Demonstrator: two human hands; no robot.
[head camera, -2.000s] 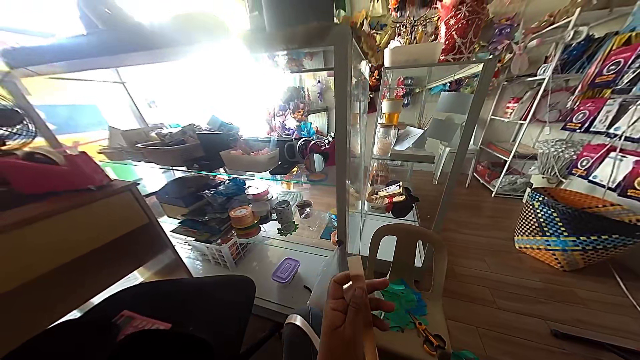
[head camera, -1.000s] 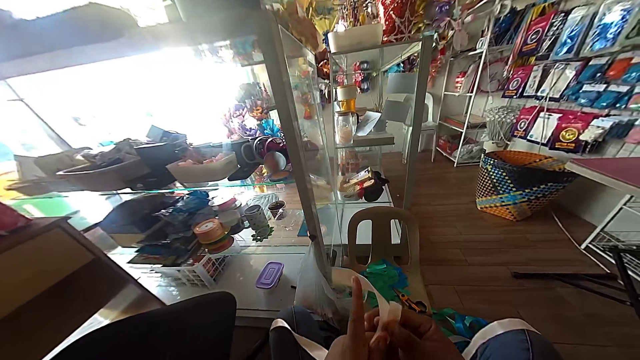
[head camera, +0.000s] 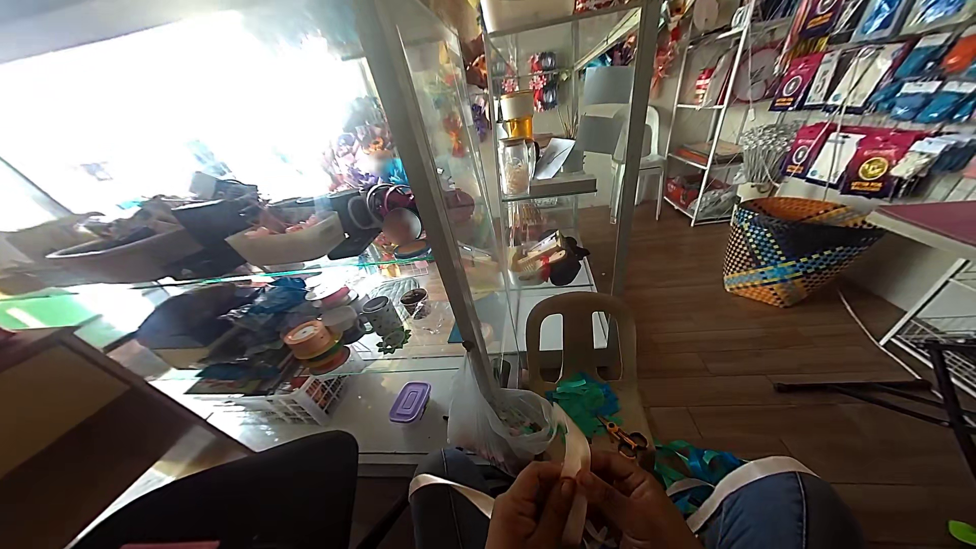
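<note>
A cream ribbon (head camera: 576, 450) is pinched between both hands above my lap, its free end pointing up and other lengths lying across my jeans. My left hand (head camera: 530, 503) grips it from the left with thumb and fingers. Close beside it, my right hand (head camera: 629, 496) holds the same ribbon from the right. Just beyond the hands, orange-handled scissors (head camera: 627, 440) lie on the seat of a beige plastic chair (head camera: 581, 305), next to a pile of green and blue ribbon pieces (head camera: 585, 400). More blue-green ribbon (head camera: 698, 465) lies by my right leg.
A translucent plastic bag (head camera: 488, 415) hangs left of the chair, against a glass display case (head camera: 435, 206). Its shelves bear ribbon spools (head camera: 309, 339) and a purple-lidded container (head camera: 410, 402). A woven basket (head camera: 793, 252) stands on the wooden floor at right, near a pink-topped table (head camera: 938, 221).
Two seconds ago one hand was raised with a strip of ribbon; now both hands are together on the ribbon, low over my lap. The view has shifted toward the right.
</note>
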